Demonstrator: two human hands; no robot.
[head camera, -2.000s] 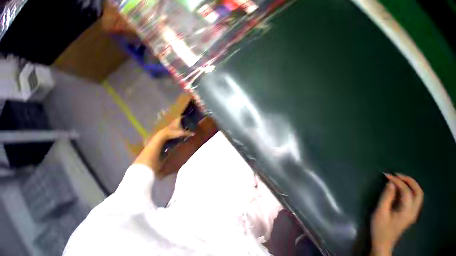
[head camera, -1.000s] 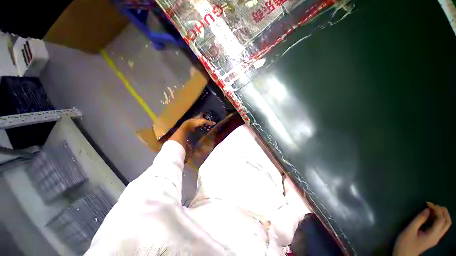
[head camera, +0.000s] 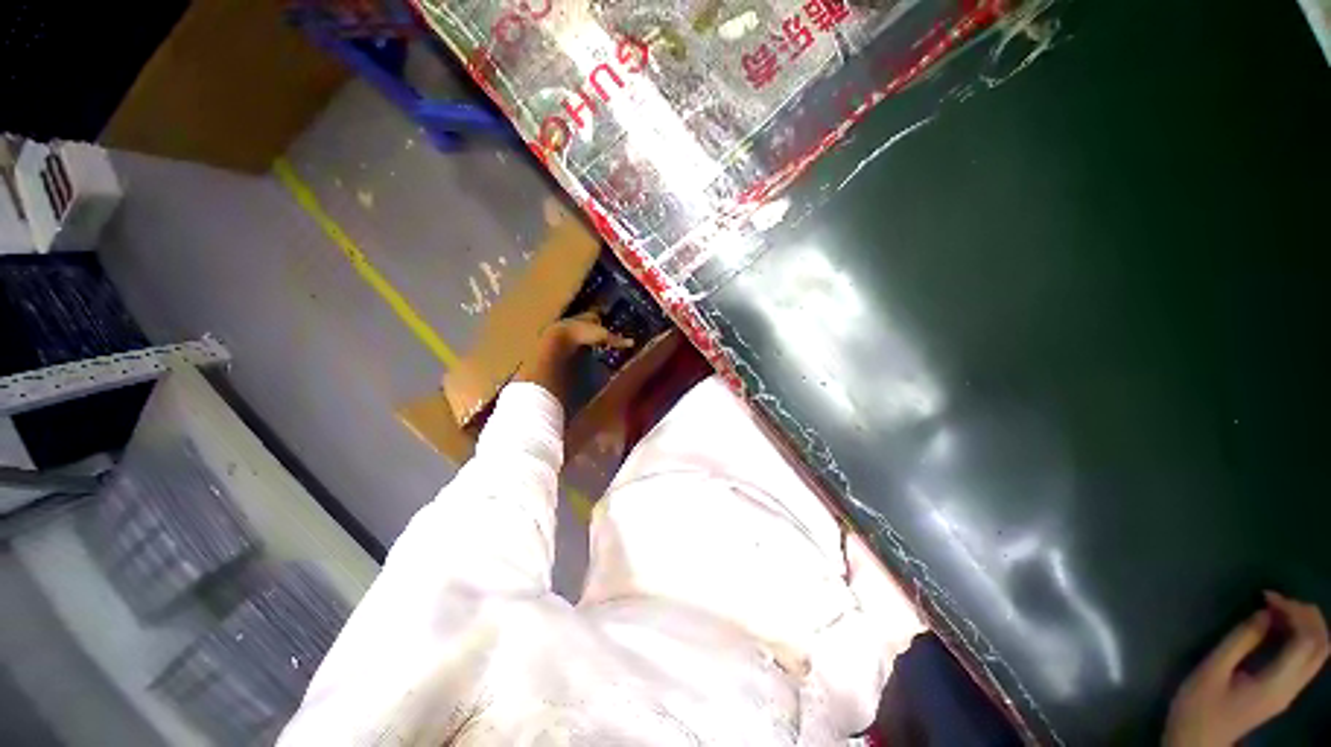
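Observation:
My left hand (head camera: 574, 347) reaches down into an open brown cardboard carton (head camera: 514, 317) beside my lap. Dark goods (head camera: 620, 299) lie inside the carton under and around my fingers. It is too dark and small to tell whether my fingers grip any of them. My right hand (head camera: 1258, 674) rests at the lower right on the dark green bench mat (head camera: 1080, 336), bare, with its fingers curled and a gap between thumb and fingers. It holds nothing that I can see.
A plastic-covered printed sheet (head camera: 686, 95) with red edging lies at the bench's upper left. A blue frame (head camera: 423, 91) and a brown cardboard box (head camera: 219, 88) stand on the floor. Shelving at the left (head camera: 110, 374) holds grey stacks, dark goods and a white box (head camera: 70, 190).
My left hand has moved further into the carton, towards the bench edge. My right hand has shifted down and right in view, still on the mat. The view has turned and come closer to the sheet.

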